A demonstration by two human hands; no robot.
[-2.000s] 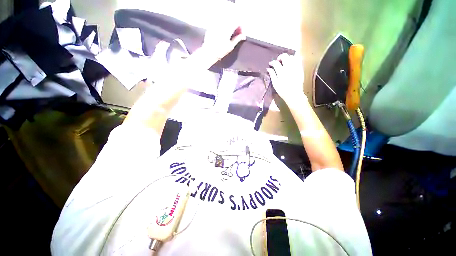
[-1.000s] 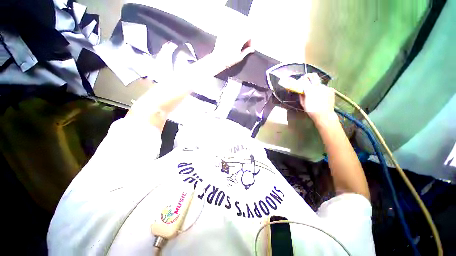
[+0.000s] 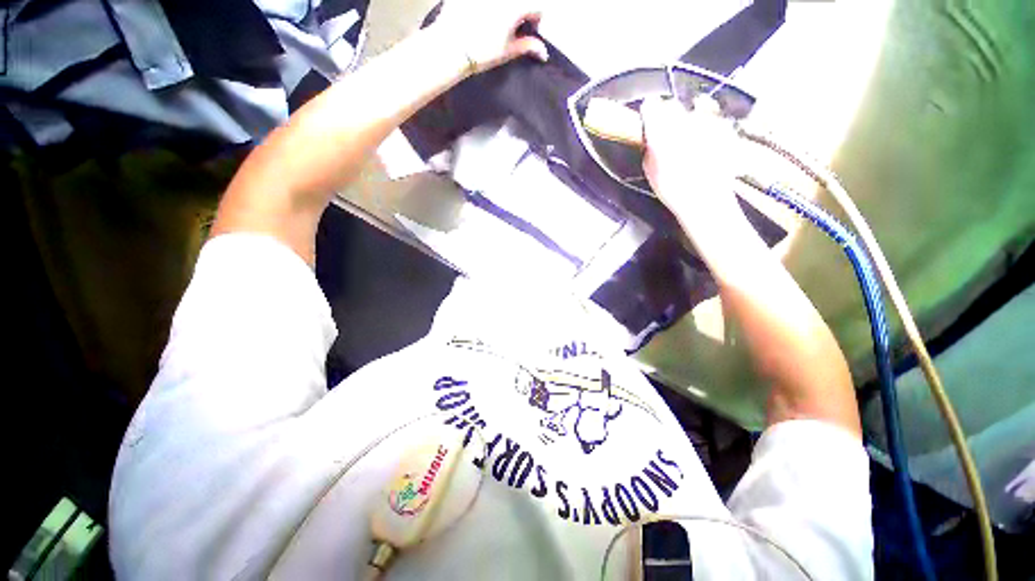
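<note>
A dark garment panel [image 3: 511, 97] lies on the ironing table, with white pocketing pieces [image 3: 539, 204] on its near part. My right hand [image 3: 687, 142] is closed around the handle of the steam iron [image 3: 624, 85], which sits on the right part of the panel with its tip pointing left. My left hand [image 3: 505, 40] is at the panel's far left side, fingers apart with thumb and fingertips showing. Glare washes out its back, and I cannot tell if it pinches the cloth.
A heap of dark and pale panels [image 3: 148, 57] lies at the upper left. A blue hose [image 3: 868, 295] and a tan hose [image 3: 908, 318] run from the iron down the right side. Green cloth [image 3: 965, 148] covers the right. The table's near edge [image 3: 397, 230] is by my shirt.
The iron, first standing at the right, was picked up by my right hand and is now farther up on the panel. My left hand has moved up. The view has shifted.
</note>
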